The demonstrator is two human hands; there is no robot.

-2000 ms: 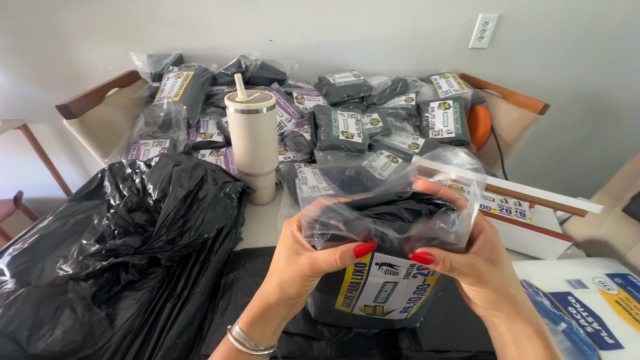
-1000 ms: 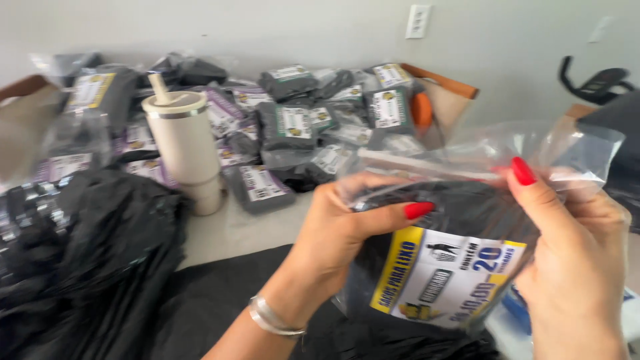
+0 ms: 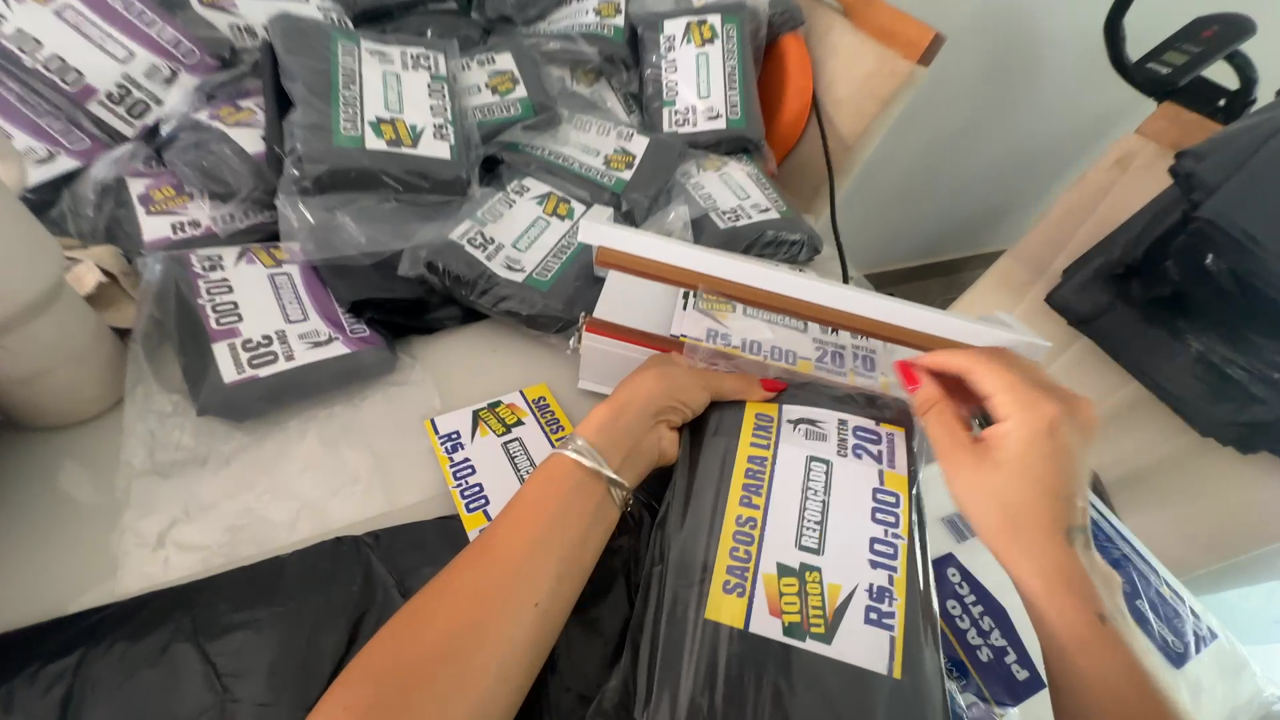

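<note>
A clear plastic bag packed with folded black trash bags and a yellow-and-white label lies before me, its mouth end at a white impulse sealer. The sealer's arm, with a brown strip along it, is raised. My left hand grips the bag's upper left edge. My right hand is at the upper right corner, thumb and fingers pinched on the clear film. Part of the bag's mouth lies over the sealer; the right fingertips are partly blurred.
Many packed bags with green labels or purple labels are piled behind. A loose label card lies left of the sealer, a cream tumbler at far left. Black plastic covers the front; a plastic-bag pack lies right.
The packed bag was held up in both hands; now it is down against the sealer. My right hand has shifted along its top edge. The view has swung down and closer.
</note>
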